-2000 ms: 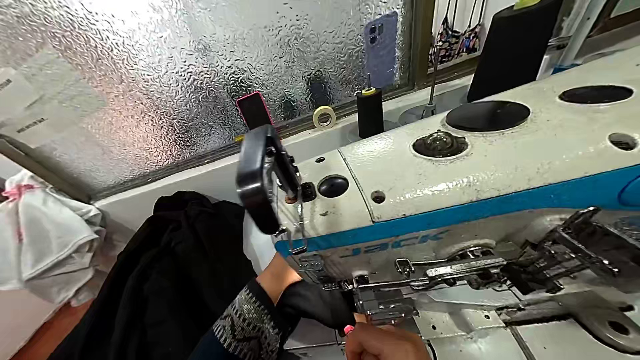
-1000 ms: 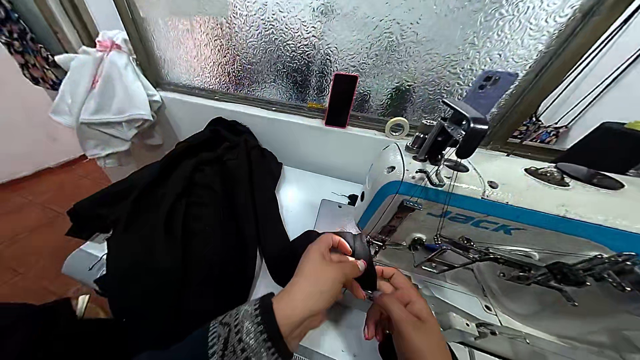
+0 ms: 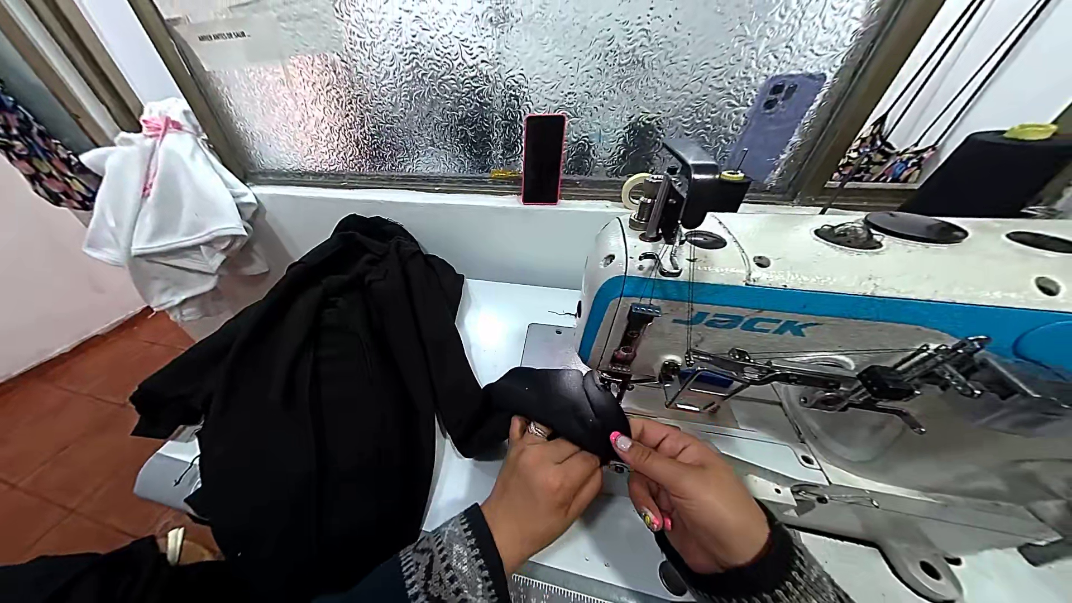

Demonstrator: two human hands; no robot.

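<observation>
A black garment (image 3: 335,402) lies over the left part of the white sewing table, and one narrow part of it reaches the needle area of a Jack industrial sewing machine (image 3: 837,285). My left hand (image 3: 544,481) grips the underside of that black part, a ring on one finger. On the right, my right hand (image 3: 691,490) pinches the edge of the same fabric between thumb and fingers, just in front of the presser foot area. The fabric bulges upward beside the needle, which I cannot make out clearly. The fingertips of my left hand are partly hidden by the cloth.
A phone with a pink edge (image 3: 544,159) leans on the window ledge, near a roll of tape (image 3: 634,191). White cloth (image 3: 172,201) hangs at the left. The machine's metal thread guides (image 3: 787,377) stick out toward the right. A ruler (image 3: 557,589) runs along the table's front.
Since one second ago, my hands have moved slightly apart, and the black fabric between them has spread into a wider bulge. The view swung left from the first frame.
</observation>
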